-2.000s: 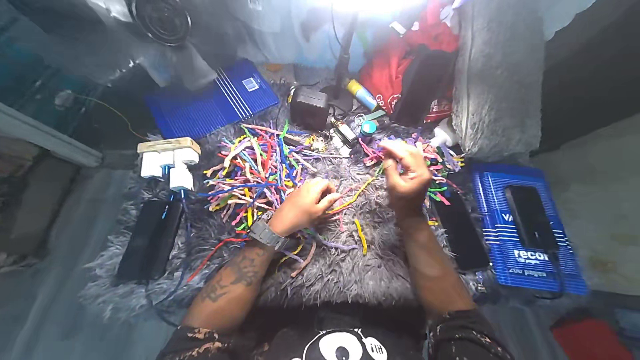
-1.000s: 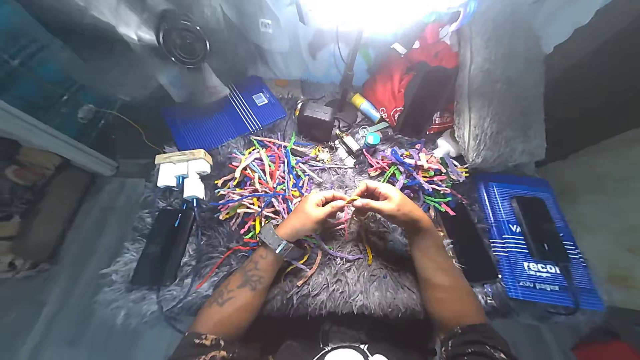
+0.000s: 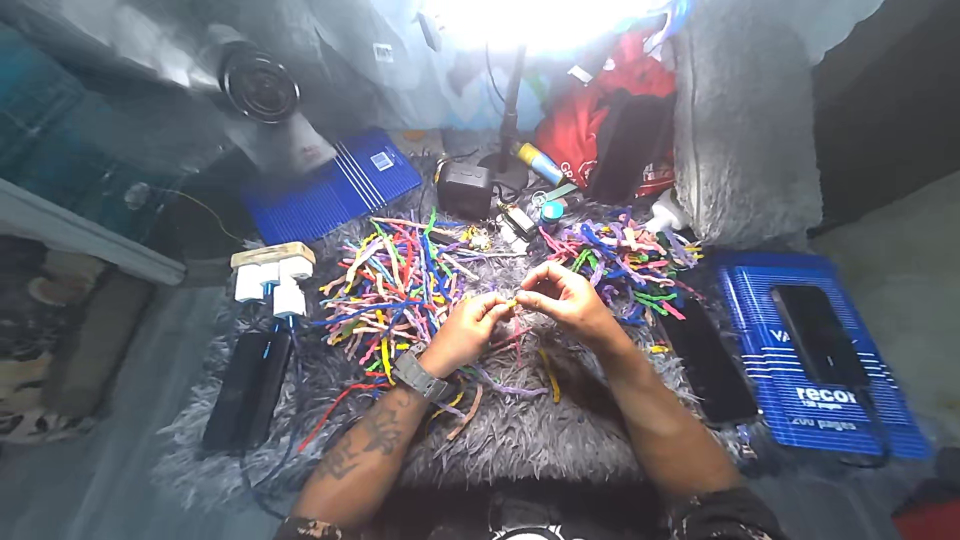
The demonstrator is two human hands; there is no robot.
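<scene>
My left hand (image 3: 469,326), with a watch on its wrist, and my right hand (image 3: 562,300) meet over the middle of the grey fur cover. Between their fingertips is a small yellow piece (image 3: 511,303), apparently of fuzzy stem; most of it is hidden. A large loose pile of coloured fuzzy stems (image 3: 382,300) lies beside my left hand. Beyond my right hand is a second pile of twisted coloured stems (image 3: 622,255). A yellow stem (image 3: 551,375) lies alone on the fur, below my right hand. A pink one (image 3: 517,337) lies just under the fingers.
White charging plugs (image 3: 289,289) and a black phone (image 3: 247,390) are at the left. Another phone (image 3: 709,367) and a blue record book (image 3: 795,420) with a device (image 3: 817,330) on it are at the right. A black box-shaped device (image 3: 465,187) stands behind, near the lamp stand (image 3: 511,112).
My right hand has come from the right pile to meet my left hand. The long yellowish stem that stretched between them two seconds ago no longer shows at full length.
</scene>
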